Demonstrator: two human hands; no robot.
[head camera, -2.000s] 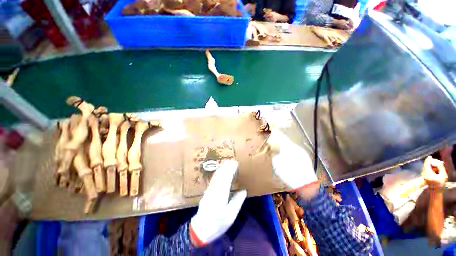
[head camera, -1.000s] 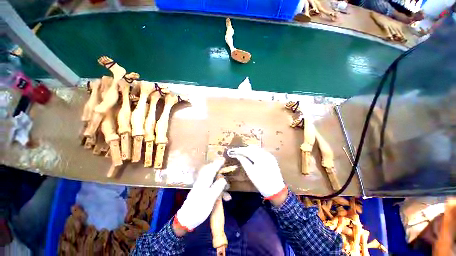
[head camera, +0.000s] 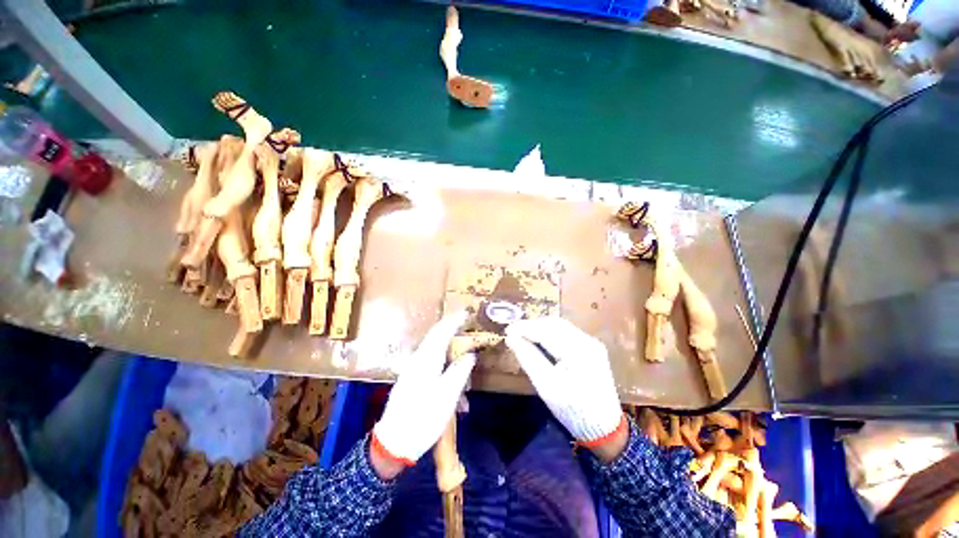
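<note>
My left hand (head camera: 423, 396), in a white glove, holds a tan figurine leg (head camera: 449, 462) by its foot end, with the squared peg hanging down over my lap. My right hand (head camera: 569, 376), also gloved, is just right of the foot, its fingertips close to it. A thin dark line shows at the right fingers; I cannot tell if it is a held tool. A whitish oval glue dish (head camera: 503, 312) lies just above the fingertips on the stained work board (head camera: 531, 286).
Several legs (head camera: 299, 236) lie in a row at left, and two legs (head camera: 666, 284) at right. Beyond is the green belt (head camera: 315, 89) with one soled leg (head camera: 452, 63). Blue bins (head camera: 114, 462) sit below the bench. A black cable (head camera: 801, 247) hangs at right. A drink bottle (head camera: 63, 156) is far left.
Over two seconds, my right hand came from the right side to the middle, and a leg came into my left hand. Since one second ago, my right fingertips have moved off the glue dish toward the foot.
</note>
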